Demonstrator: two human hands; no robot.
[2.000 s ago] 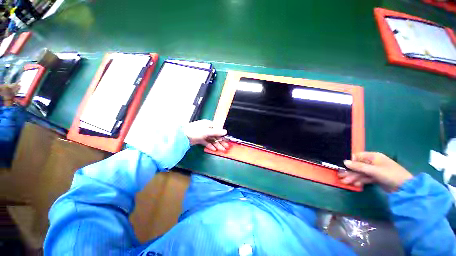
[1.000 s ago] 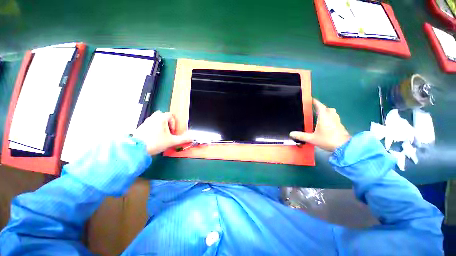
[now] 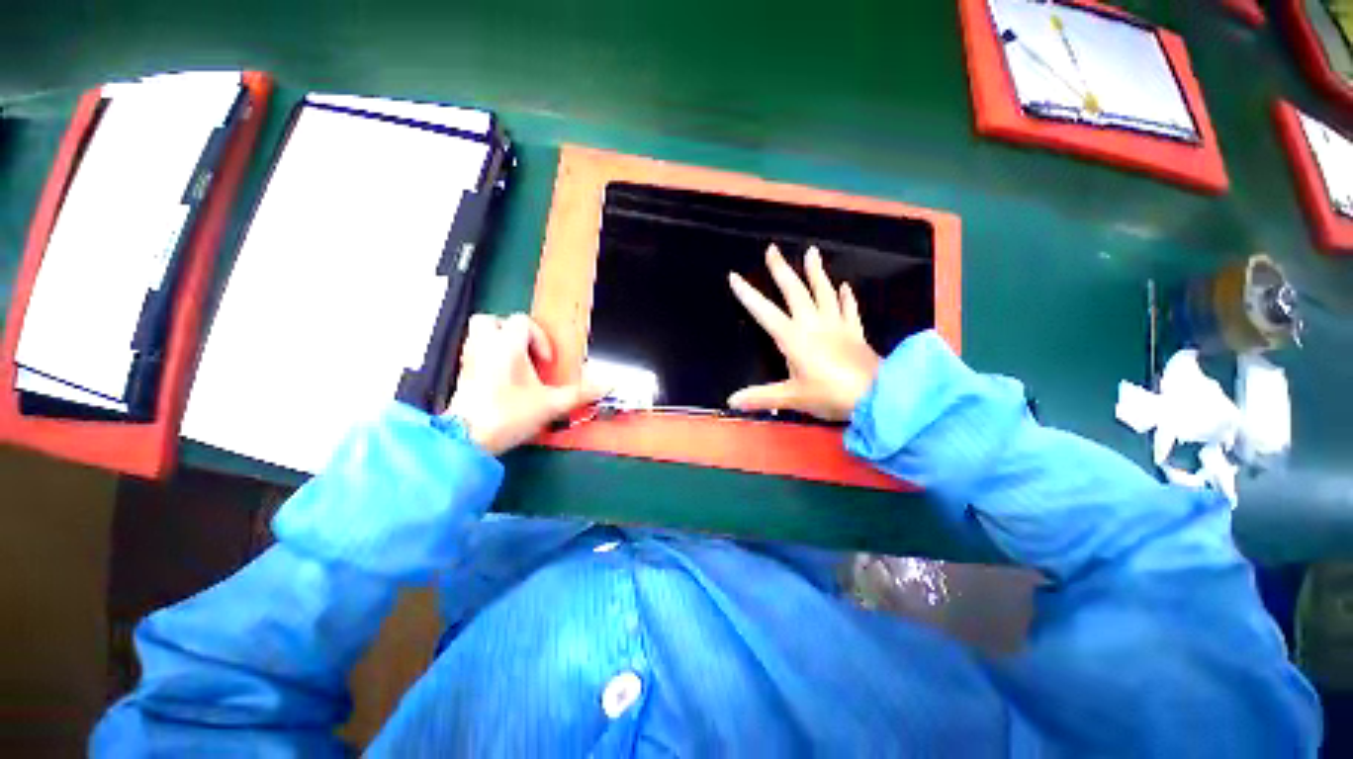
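Note:
A glossy black LCD panel [image 3: 683,282] lies face up in an orange-red foam tray [image 3: 742,439] in front of me. My left hand [image 3: 512,383] is at the panel's near left corner, thumb along the near edge and fingers curled over the tray's left side; whether it grips anything is hard to tell. My right hand [image 3: 809,338] is spread over the panel's middle, fingers apart and pointing away, with nothing held. Whether the palm presses on the glass cannot be told.
Left of the tray lie stacked white panels [image 3: 334,267] and another foam tray [image 3: 146,442] with a white panel. At right are a tape roll [image 3: 1249,304], crumpled white pieces [image 3: 1187,403] and a slim dark stick [image 3: 1151,334]. Another tray [image 3: 1091,146] lies at upper right.
My right hand has moved from the panel's near right corner onto its middle and spread its fingers. My left hand stays at the near left corner. The view has shifted slightly.

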